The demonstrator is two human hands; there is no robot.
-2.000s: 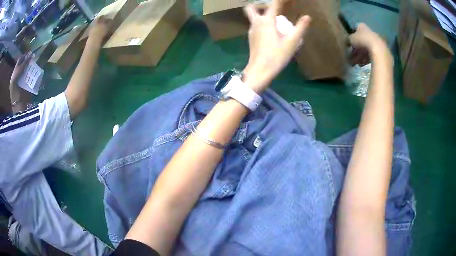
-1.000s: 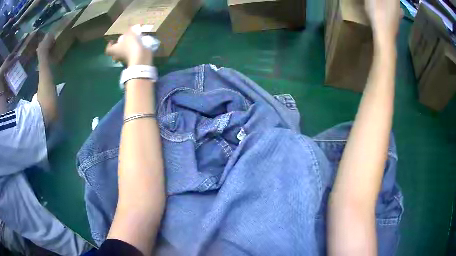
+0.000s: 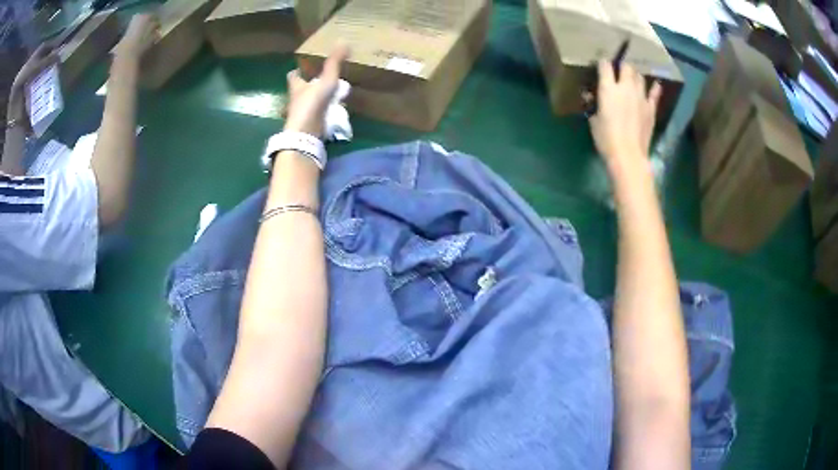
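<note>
My left hand [image 3: 312,99] is at the left corner of a brown carton [image 3: 409,46] with a small white label. A crumpled white wad [image 3: 338,112] is held in its fingers. My right hand [image 3: 625,110] is at the near end of a second carton [image 3: 588,37] lying flat. A slim black stick [image 3: 622,52] sticks up between its fingers; whether it is a pen or a knife cannot be told. A blue denim jacket [image 3: 478,358] lies heaped between my forearms.
The surface is green [image 3: 772,340]. A carton stands at the right [image 3: 749,156], with papers [image 3: 813,101] beyond it. More cartons line the far left [image 3: 253,27]. A coworker's striped sleeve [image 3: 46,229] and hands are at the left, one near a white printed sheet [image 3: 43,99].
My right hand has come down and left from the far edge to the flat carton. My left hand has shifted right to the labelled carton's corner, still with the white wad.
</note>
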